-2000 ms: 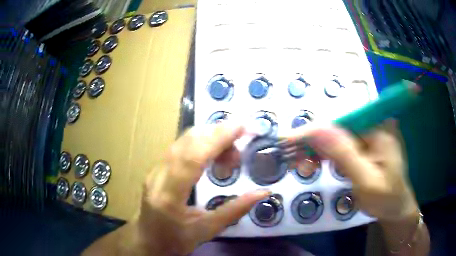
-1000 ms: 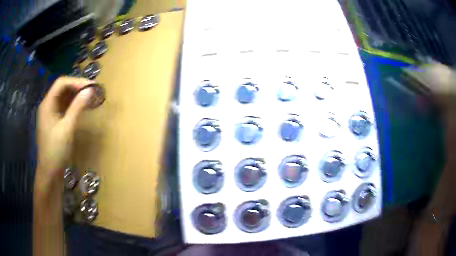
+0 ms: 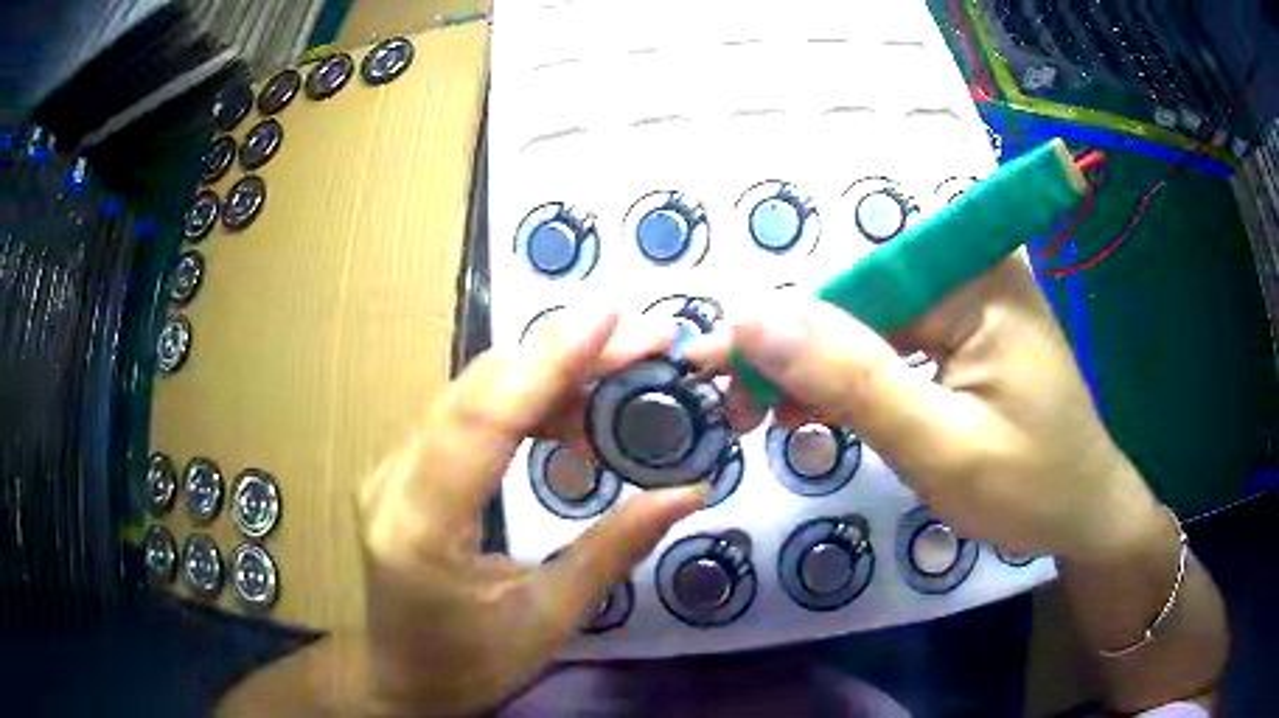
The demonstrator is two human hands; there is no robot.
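Note:
My left hand (image 3: 477, 491) holds a round speaker (image 3: 657, 425) by its rim, magnet side facing me, above the white tray (image 3: 673, 140). My right hand (image 3: 968, 407) grips the green test probe (image 3: 933, 260), its front end close to the speaker's upper right rim; whether the tips touch the terminals is hidden by the fingers. Rows of speakers lie magnet side up in the tray, such as one at the front (image 3: 706, 578). Other speakers (image 3: 257, 502) lie front side up on the brown cardboard sheet (image 3: 351, 281).
Tall glossy dark-edged layers (image 3: 63, 407) stand at the left, with more stacked layers (image 3: 154, 70) at the upper left. Red wires (image 3: 1122, 232) run from the probe over the green bench (image 3: 1164, 351) at the right, which has blue and yellow tape lines. Dark stacked trays stand at the upper right.
My left hand took a speaker from the cardboard's left side and moved it over the tray. My right hand came back from the far right with the probe to the speaker.

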